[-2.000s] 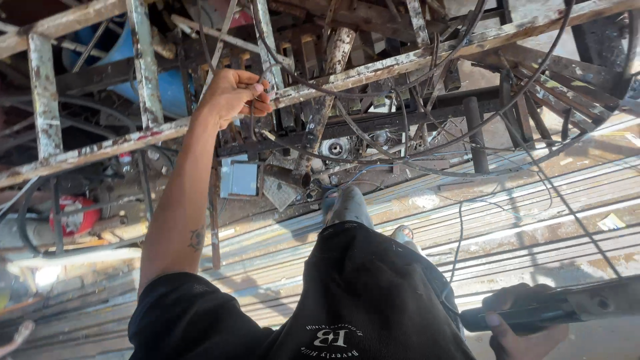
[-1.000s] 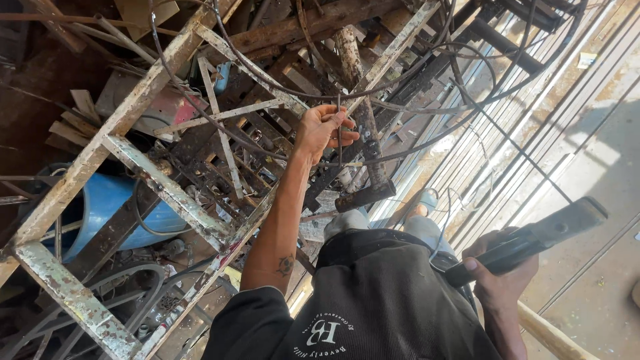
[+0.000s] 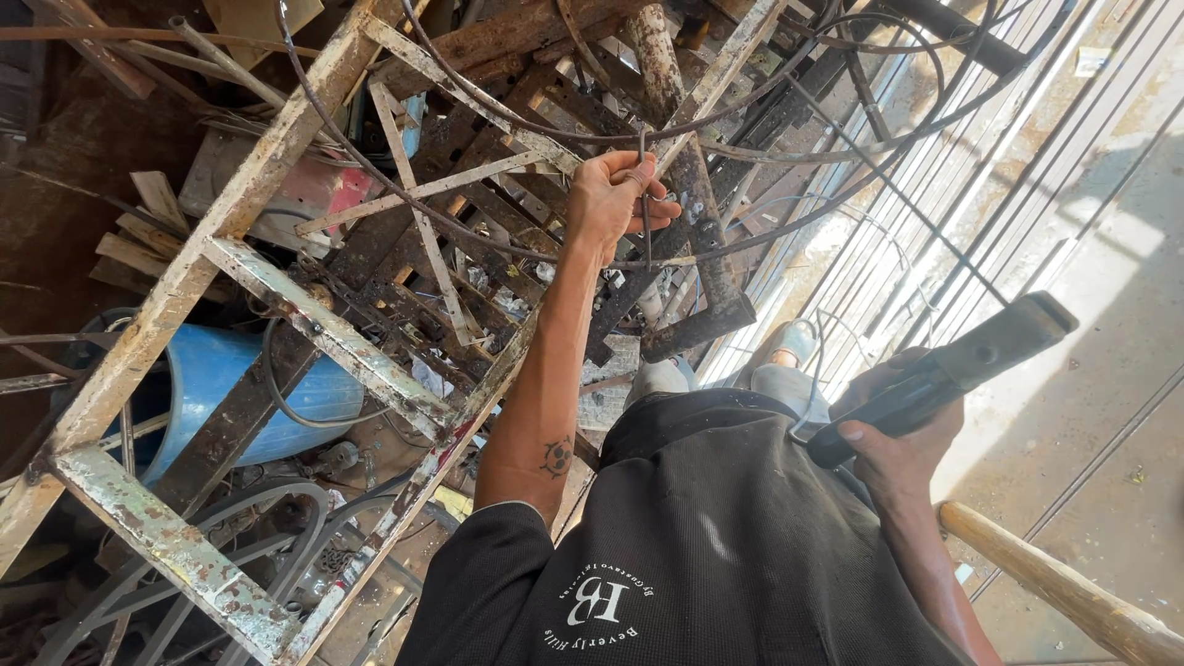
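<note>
My left hand is raised at upper centre, its fingertips pinching a short thin metal rod. The rod spans between two curved dark metal rods that form large hoops. On the right, my right hand grips the dark handle of a long tool with a flat, squared end; its exact kind is unclear. A thin straight dark rod or wire runs from near the tool's end up to the hoops. Below the hoops lies a rusty pipe piece.
A paint-worn metal ladder-like frame slants across the left over a blue plastic barrel. Scrap steel, wood offcuts and bent tubing surround it. Long metal bars lie at right, near a wooden pole.
The view has swung and come closer to the hoops. My left hand stays pinched at the rods; my right hand and its tool show higher in the view than two seconds ago.
</note>
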